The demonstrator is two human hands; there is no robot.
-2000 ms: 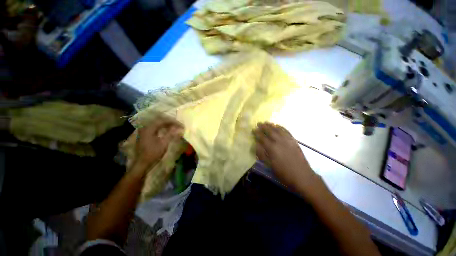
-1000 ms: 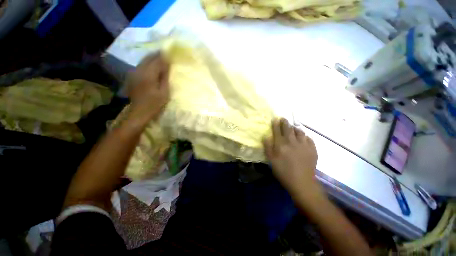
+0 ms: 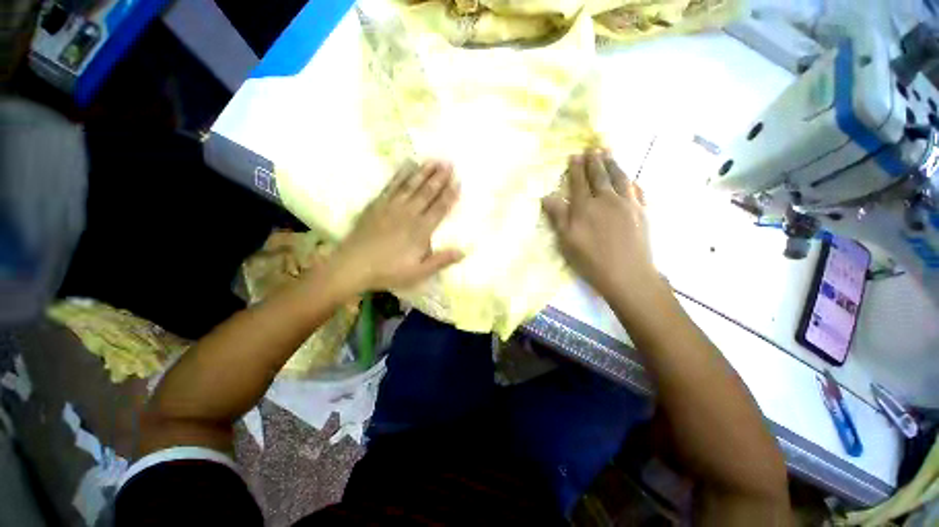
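Note:
A pale yellow garment panel (image 3: 494, 196) lies spread on the white table, glaring white under the lamp, with its near corner hanging over the front edge. My left hand (image 3: 407, 226) rests flat on its left part, fingers apart. My right hand (image 3: 599, 216) lies palm down on its right edge, fingers close together. Neither hand visibly pinches the cloth. The sewing machine head (image 3: 824, 134) stands to the right of the panel, apart from it. Lace details are washed out by the glare.
A yellow fabric heap (image 3: 577, 15) lies at the table's back. A lit smartphone (image 3: 835, 299), blue snips (image 3: 840, 414) and a silver-grey tool (image 3: 894, 410) lie at right. Yellow strips (image 3: 906, 499) hang at the lower right. A pale bin (image 3: 324, 396) with yellow fabric stands by my left knee.
The panel was lifted and turned between my hands and now lies spread on the table. My left hand has moved right onto it; my right hand has moved farther up the table.

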